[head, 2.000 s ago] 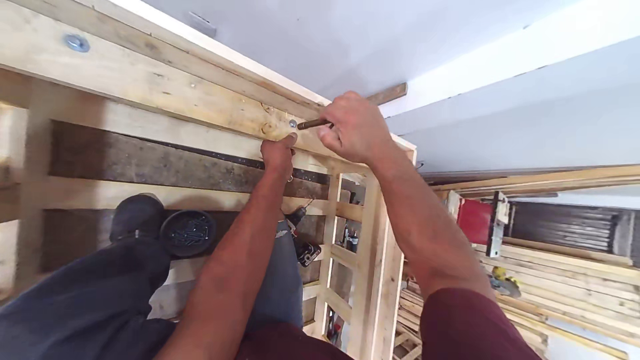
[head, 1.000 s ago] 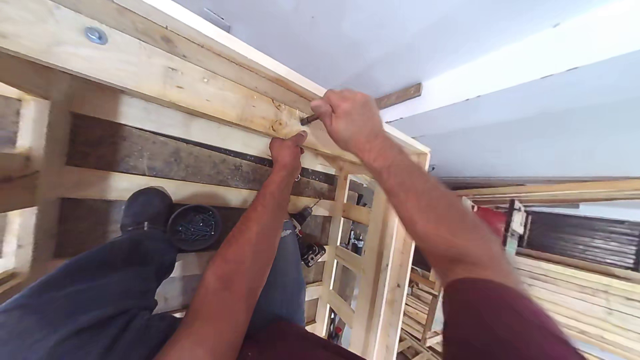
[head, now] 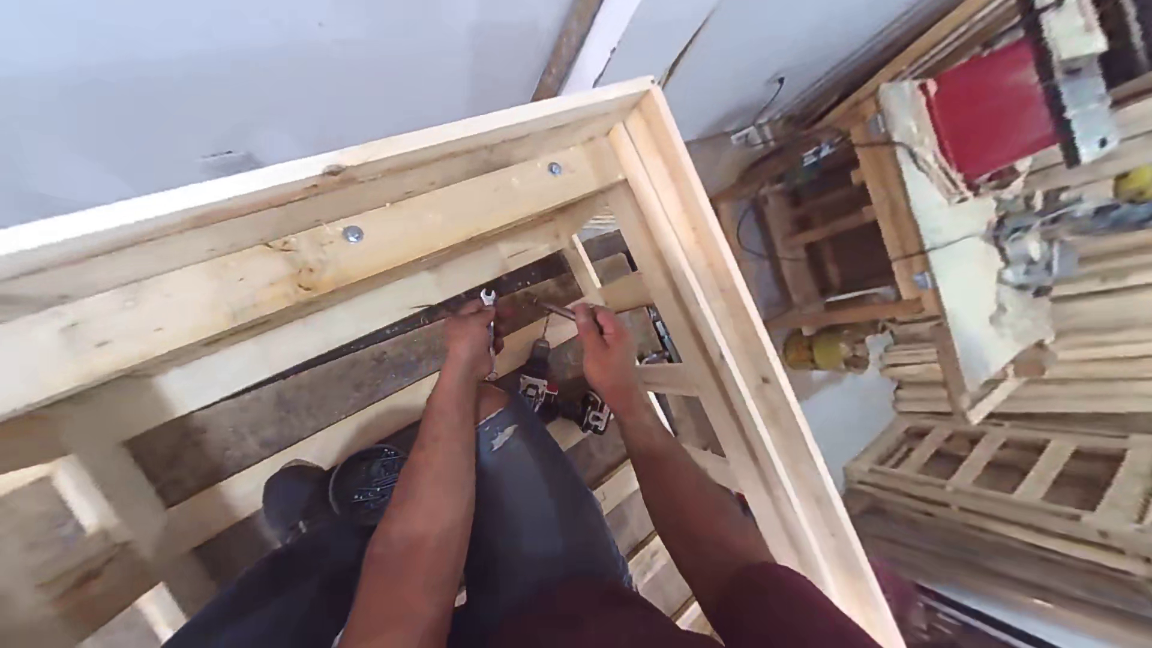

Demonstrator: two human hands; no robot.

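My left hand [head: 471, 338] is closed around a metal combination wrench [head: 489, 297] whose jaw points up past the fingers. My right hand [head: 605, 349] grips a slim rod-like tool [head: 555, 310], its tip toward the left hand; its exact kind is unclear. Both hands are inside a pale wooden frame [head: 720, 360], below its upper rail [head: 432, 223]. One bolt head with washer [head: 352, 234] sits on that rail, and another bolt [head: 554, 168] lies nearer the corner. Two power drills, one nearer [head: 537, 382] and one beside it [head: 594, 412], lie below the hands.
A round black container of screws or bolts [head: 367, 483] stands by my shoe. Wooden slats [head: 297, 432] cross beneath me. At right are a workbench [head: 954, 261] with a red object [head: 994, 108], stacked timber [head: 1107, 306] and a slatted wooden crate [head: 999, 468].
Both hands have left the bolt on the upper rail and moved down inside the frame, still holding tools. The wrench in my left hand now shows plainly. The view has turned toward the right corner.
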